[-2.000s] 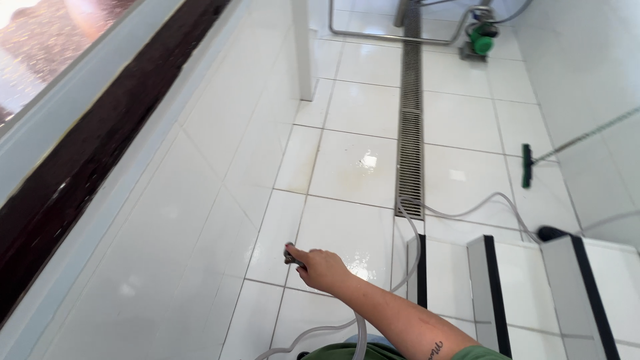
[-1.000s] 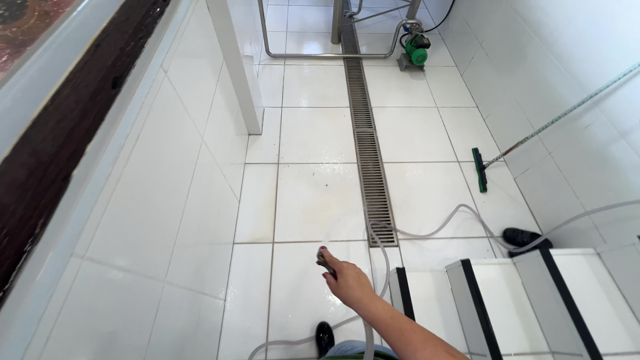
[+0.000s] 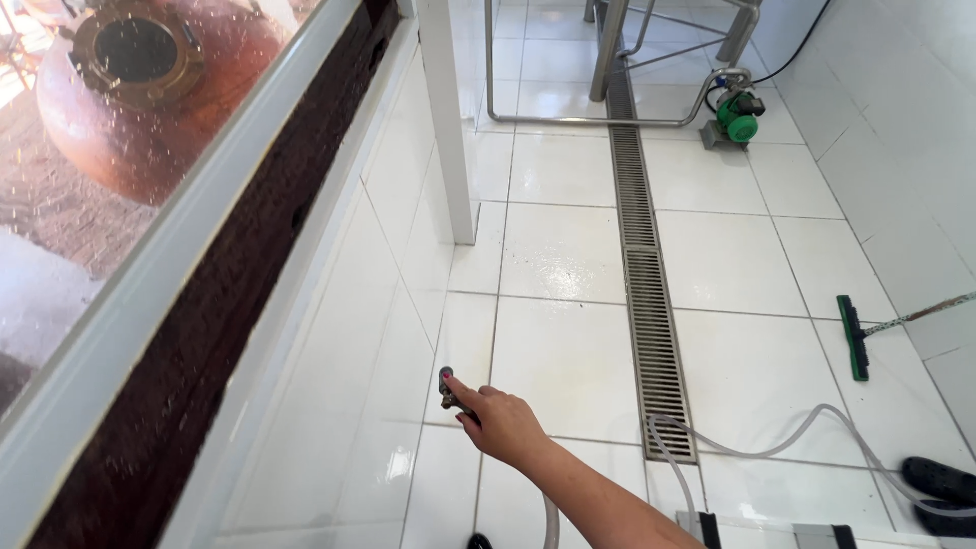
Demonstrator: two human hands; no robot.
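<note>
One forearm reaches in from the bottom edge, and its hand, which looks like my right hand (image 3: 507,427), is closed around a metal spray nozzle (image 3: 447,389). A finger lies along the top of the nozzle. Below the wrist hangs a translucent hose (image 3: 550,518); where it joins the nozzle is hidden. More hose (image 3: 770,450) curves over the white tiles and the end of the floor drain grate (image 3: 659,366). Wet, shiny patches (image 3: 564,274) show on the tiled floor. My left hand is out of view.
A green pump (image 3: 738,122) stands near metal pipework (image 3: 557,120) at the back. A floor squeegee or brush (image 3: 854,339) leans at right, near black footwear (image 3: 942,480). White steps with black edging (image 3: 709,530) are at the bottom. A window ledge (image 3: 221,305) runs along the left; behind glass is a copper vessel (image 3: 152,114).
The view has shifted left, with more of the window showing. My right hand still holds the nozzle, now nearer the left wall than a second ago. Wet patches show farther up the floor.
</note>
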